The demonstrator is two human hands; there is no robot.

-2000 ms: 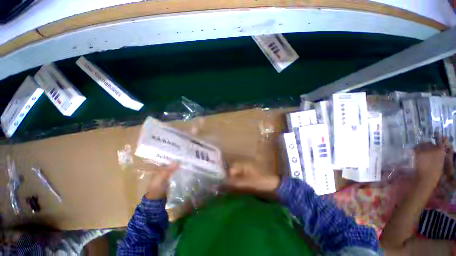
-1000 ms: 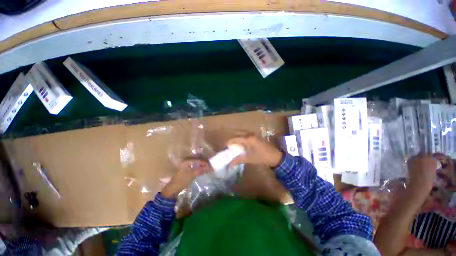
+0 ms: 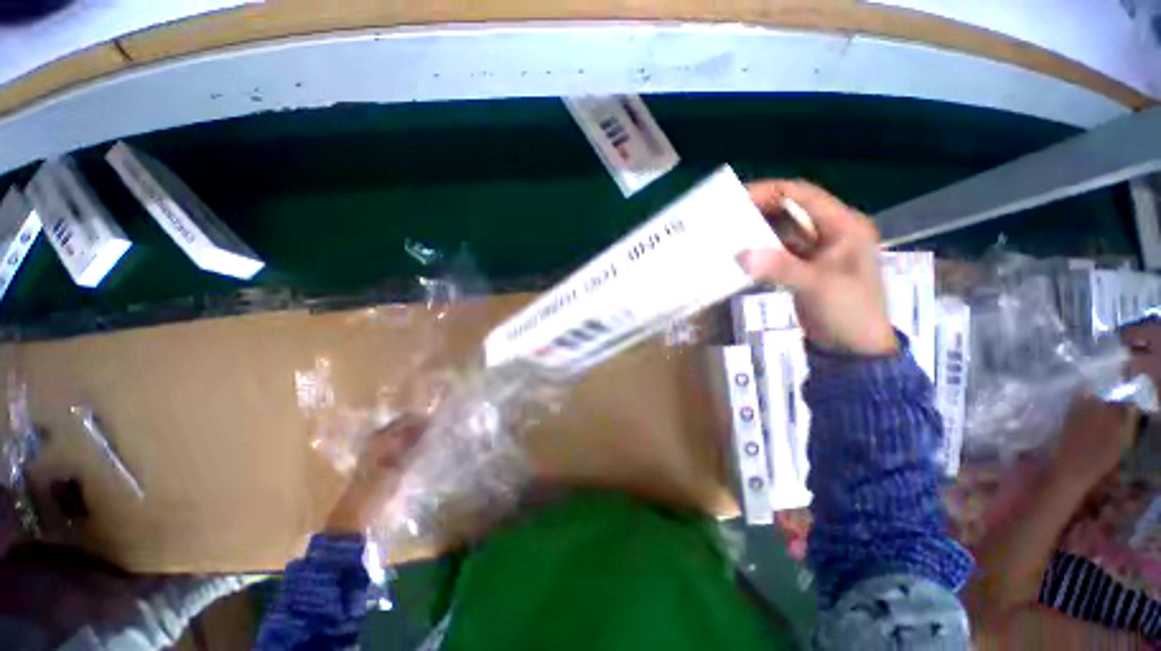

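A white retail box (image 3: 624,280) with dark print is tilted in the air above the cardboard sheet. My right hand (image 3: 821,261) grips its upper right end. The box's lower left end touches or lies inside a crinkled clear plastic bag (image 3: 465,445); which of these I cannot tell. My left hand (image 3: 382,471) is at the bag's left side, blurred and partly behind the film, and holds the bag.
Several white boxes lie on the green belt (image 3: 382,191). White boxes (image 3: 770,407) lie in a pile at the right, partly behind my right arm. A neighbour's hand (image 3: 1101,420) is at the far right with clear film. A grey diagonal brace (image 3: 1019,178) crosses the upper right.
My right hand has moved up and right and now holds a full box. My left hand has moved left and down with the bag. The belt boxes have shifted left.
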